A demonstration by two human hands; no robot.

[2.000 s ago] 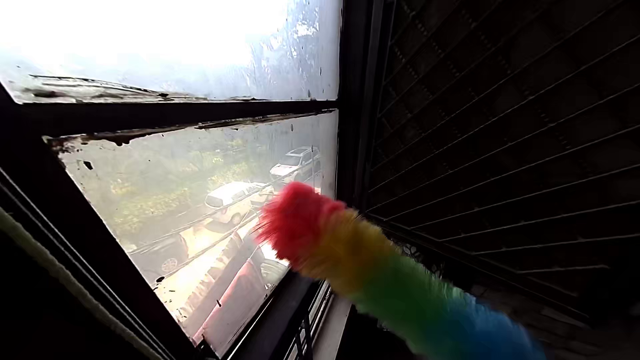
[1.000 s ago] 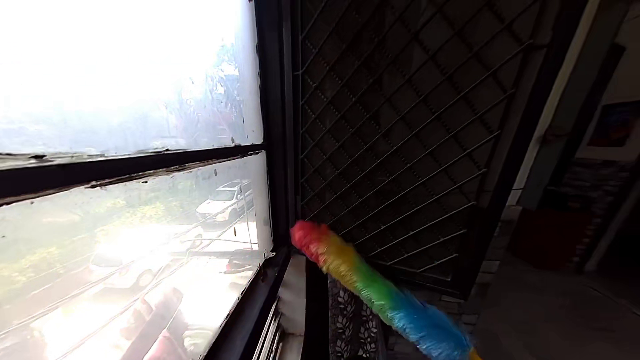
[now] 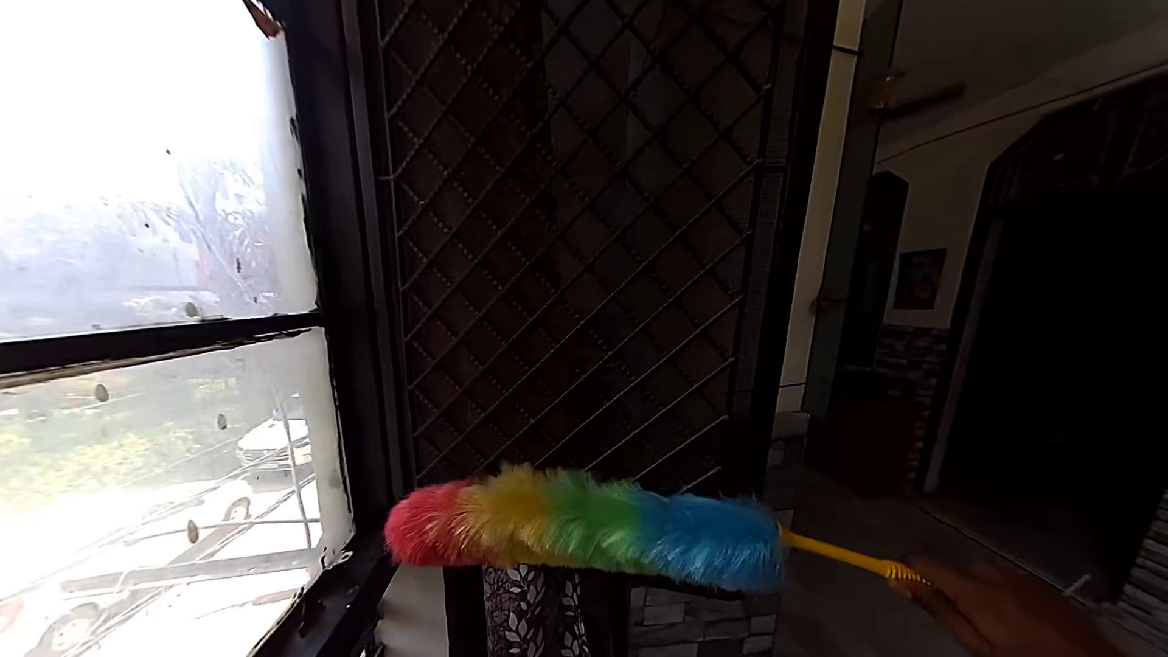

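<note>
A fluffy duster point(image 3: 584, 529) with red, yellow, green and blue bands lies almost level across the lower middle of the view. My right hand point(image 3: 995, 607), at the lower right and blurred, is closed around its yellow plastic handle point(image 3: 835, 547). The red tip is beside the lower right corner of the dark window frame point(image 3: 360, 547); whether it touches is unclear. Behind the duster stands a dark panel with a diamond-pattern metal grille point(image 3: 584, 274). My left hand is out of view.
At the left, spotted window glass point(image 3: 164, 438) shows parked cars outside. Patterned fabric point(image 3: 534, 611) hangs below the duster, beside stone-look wall cladding point(image 3: 698, 620). A dim room with a dark doorway point(image 3: 1058, 365) and a wall picture point(image 3: 920, 278) lies to the right.
The view has swung right, away from the window. The duster, slanted down to the right earlier, is now nearly level, and its handle and my right hand have come into view.
</note>
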